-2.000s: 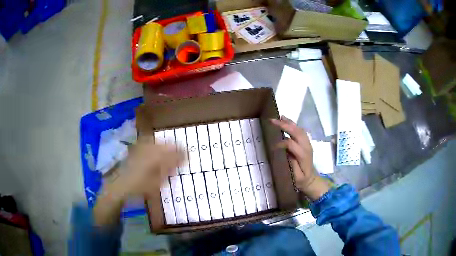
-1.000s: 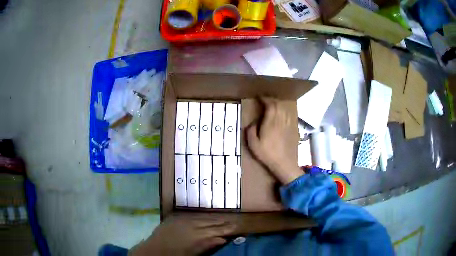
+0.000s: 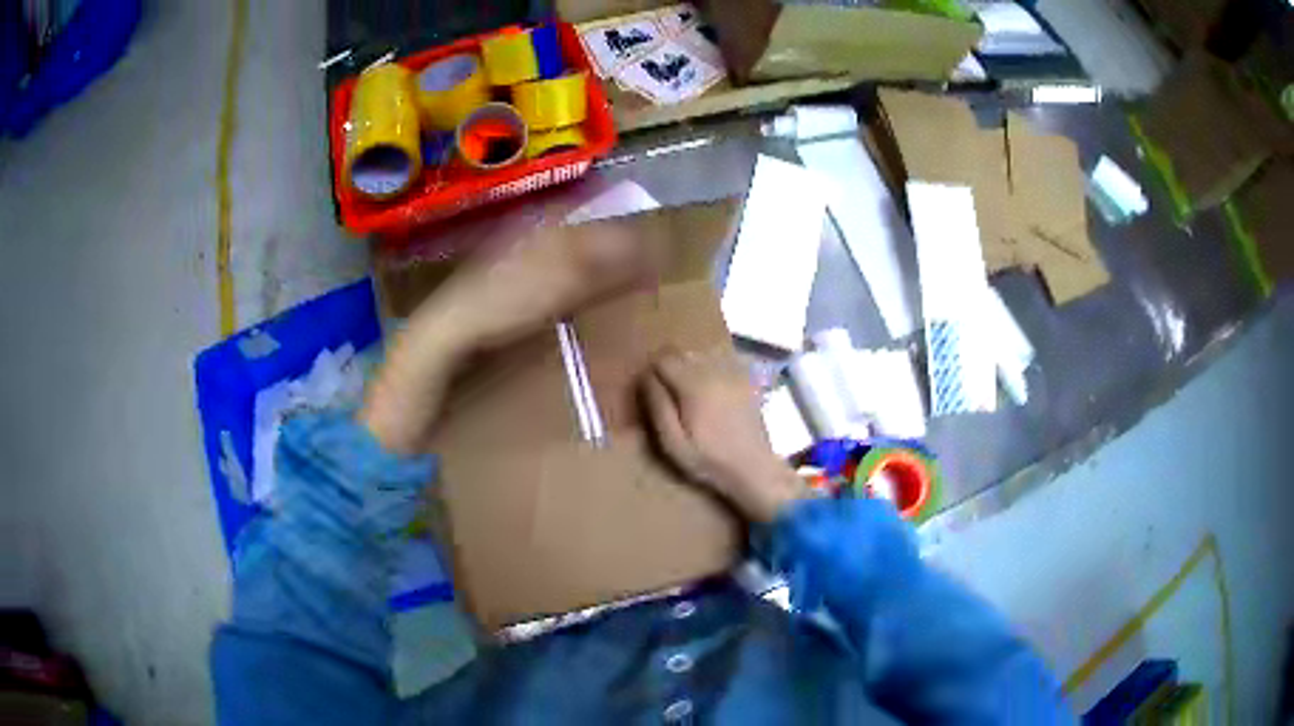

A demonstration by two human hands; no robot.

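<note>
The brown carton (image 3: 596, 518) stands in front of me at the near edge of the bench. Its flaps are folded over most of the top. A narrow gap between the flaps shows a strip of the white product boxes (image 3: 579, 383). My left hand (image 3: 532, 291) is blurred and lies over the far left part of the flaps. My right hand (image 3: 710, 426) rests on the right flap with its fingers curled. No tool shows in either hand. The tape gun (image 3: 897, 484) with its green roll and orange-red core lies just right of the carton.
The red tape basket (image 3: 476, 185) sits at the back left. The blue waste bin (image 3: 227, 426) is left of the carton. White sheets (image 3: 778, 255), a sticker sheet (image 3: 948, 298) and cardboard pads (image 3: 993, 185) lie on the bench (image 3: 1121, 341) to the right.
The carton was open with rows of white boxes showing; its flaps now cover nearly all of them. My left hand has moved from the near side to the far left of the top.
</note>
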